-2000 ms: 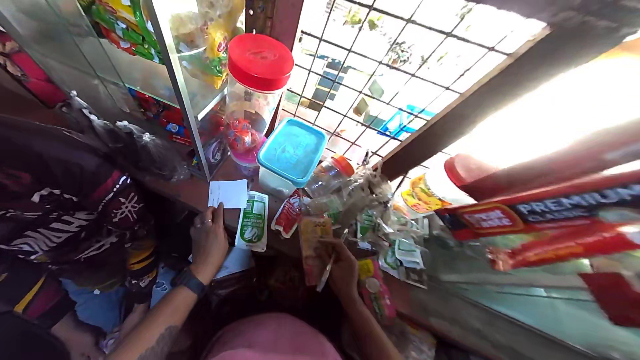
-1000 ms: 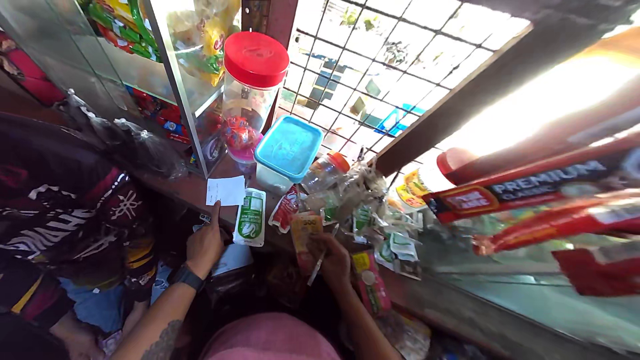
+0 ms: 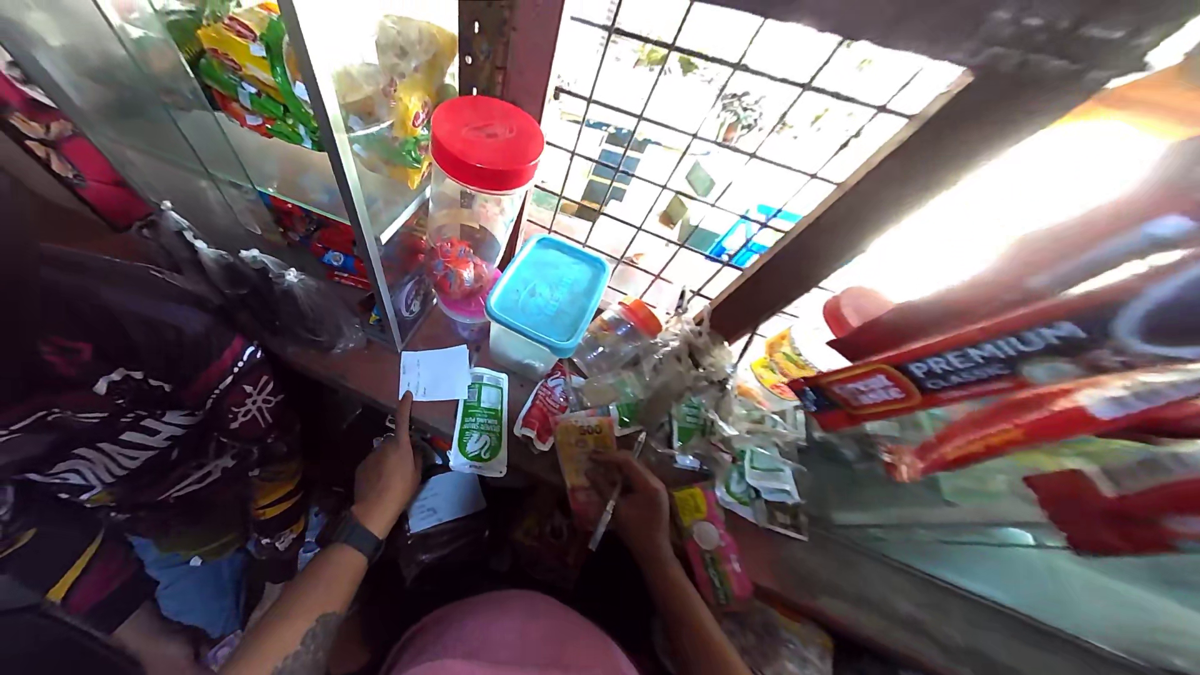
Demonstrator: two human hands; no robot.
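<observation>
My left hand [image 3: 387, 476], with a dark watch on its wrist, points one finger at the lower edge of a small white paper [image 3: 434, 374] bearing handwriting. The paper lies on the wooden ledge [image 3: 370, 380]. In my right hand [image 3: 630, 497] are a yellow-orange banknote [image 3: 583, 450] and a slim white pen [image 3: 609, 506], slanting down between the fingers. A green and white packet [image 3: 480, 424] lies between the hands, beside the paper. A red and white packet [image 3: 547, 405] is just behind the banknote.
A red-lidded jar [image 3: 480, 178], a blue-lidded tub [image 3: 547, 298] and an orange-lidded jar [image 3: 619, 336] stand before the window grille [image 3: 694, 122]. Plastic bags [image 3: 689, 375] crowd the right. A person in a dark jersey [image 3: 169, 422] is at left; red packs [image 3: 966, 375] hang at right.
My left hand has shifted from the paper's lower edge with the fingers bunched to pointing with one finger. The right hand still has the banknote and pen.
</observation>
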